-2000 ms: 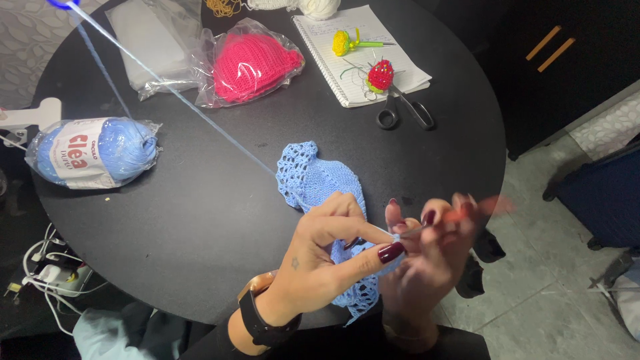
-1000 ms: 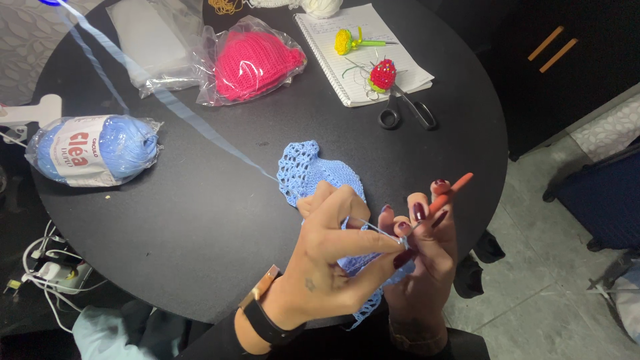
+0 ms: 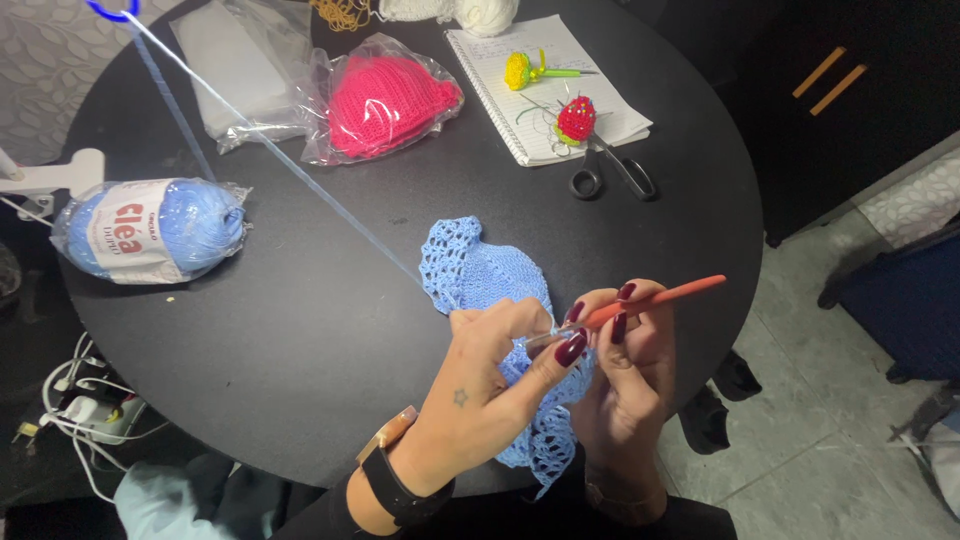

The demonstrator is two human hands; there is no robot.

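Observation:
My right hand (image 3: 630, 360) grips a crochet hook with an orange handle (image 3: 660, 294), its metal shaft pointing left toward the work. With thumb and fingers, my left hand (image 3: 480, 390) pinches the edge of a light blue crocheted piece (image 3: 502, 277) close to the hook. Part of that piece lies on the table behind my hands, and its lacy end hangs below them. Blue yarn (image 3: 330, 199) runs from a blue ring at the top left down to the work. The exact stitch at the hook is partly hidden by my fingers.
A wrapped ball of blue yarn (image 3: 157, 231) sits at the left of the round black table (image 3: 300, 375). Farther back are a bagged pink crocheted piece (image 3: 390, 105), a spiral notebook (image 3: 487, 82), a red pincushion with pins (image 3: 576, 120), black-handled scissors (image 3: 637, 176) and white yarn (image 3: 487, 11).
The orange hook has turned from a steep slant to a flatter one, its handle end now reaching farther right. Both hands stay at the blue work.

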